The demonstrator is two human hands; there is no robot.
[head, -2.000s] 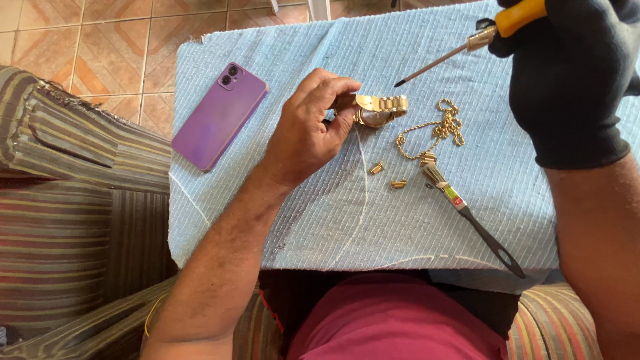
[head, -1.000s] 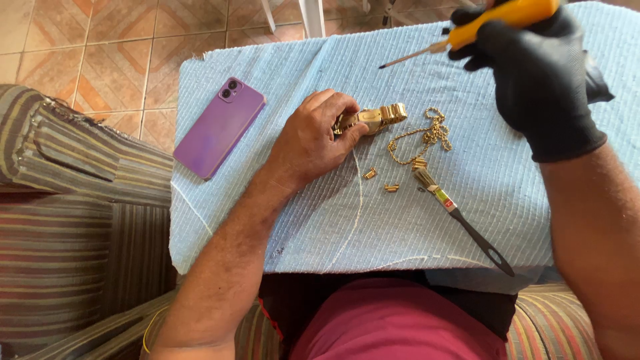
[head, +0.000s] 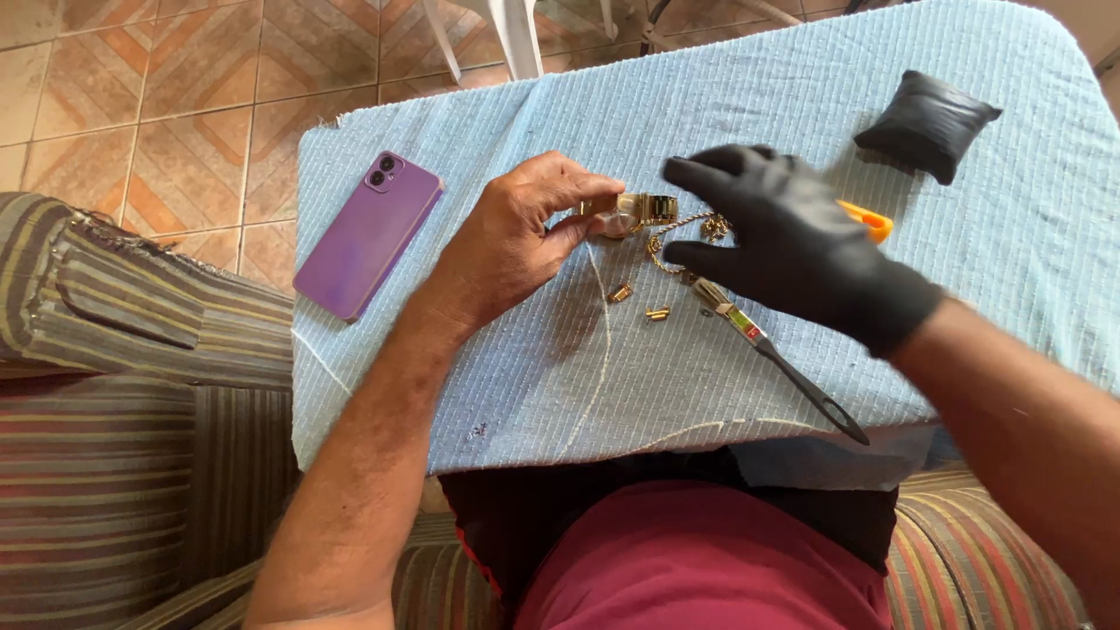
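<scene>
My left hand (head: 531, 232), bare, pinches a gold-coloured wristwatch (head: 623, 215) between thumb and fingers. My right hand (head: 792, 236), in a black glove, is spread over the cloth just right of the watch, blurred, with nothing between its fingers. An orange screwdriver handle (head: 868, 222) shows behind the glove; its shaft is hidden. Partly under the gloved fingers lies a gold-coloured chain (head: 654, 252). Two small gold-coloured watch links, one (head: 620, 292) nearer the watch and another (head: 658, 313) nearer the brush, rest below. A flat brush with a black handle (head: 792, 376) lies slanted beside them.
A light blue woven cloth (head: 516, 385) covers the table. On it, a purple phone (head: 369, 236) lies at the left and a small black cushion (head: 927, 127) at the upper right. A striped sofa (head: 131, 306) stands left, and white plastic chair legs (head: 516, 39) are beyond the table.
My right hand has let go of the screwdriver and moved left and down toward the watch. The black cushion, mostly hidden behind that hand before, now shows fully. My left hand still holds the watch.
</scene>
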